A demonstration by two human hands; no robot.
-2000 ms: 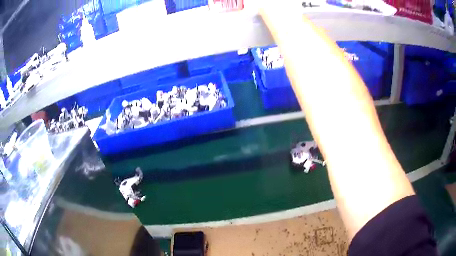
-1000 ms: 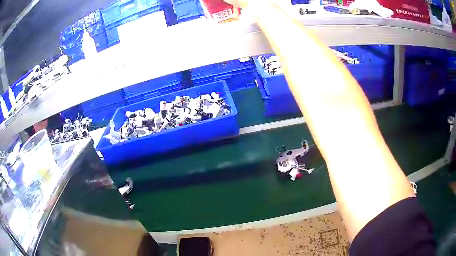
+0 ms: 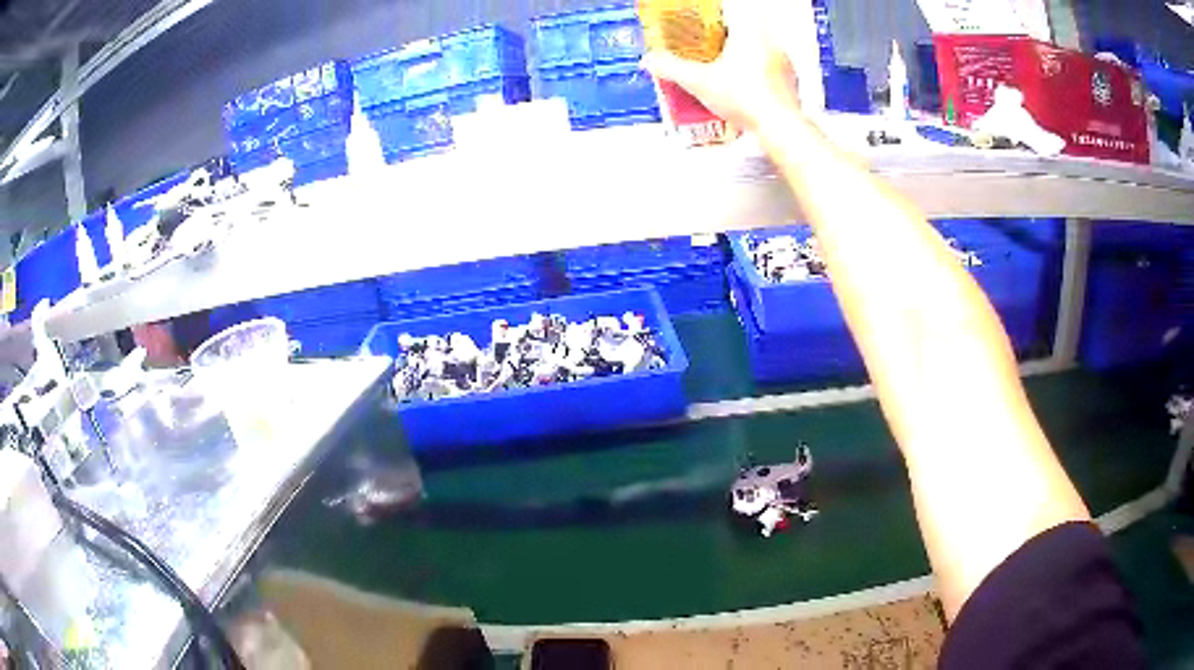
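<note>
My right hand is raised at the top centre, above the overhead shelf, with the bare forearm reaching up from the lower right. It grips a bottle or jar with a yellow-orange side, cut off by the top edge. A red and white box stands just below and behind the hand. My left hand is not in view. One white and black toy vehicle body with a small red part lies on the green conveyor belt.
The overhead shelf crosses the view, holding squeeze bottles and a red box. A blue bin heaped with parts stands behind the belt. A phone lies on the cardboard mat; a cluttered bench is left.
The view has tilted up, showing more above the shelf. My right hand is now seen with the yellow bottle. The left vehicle body is no longer clearly visible; the other has shifted left.
</note>
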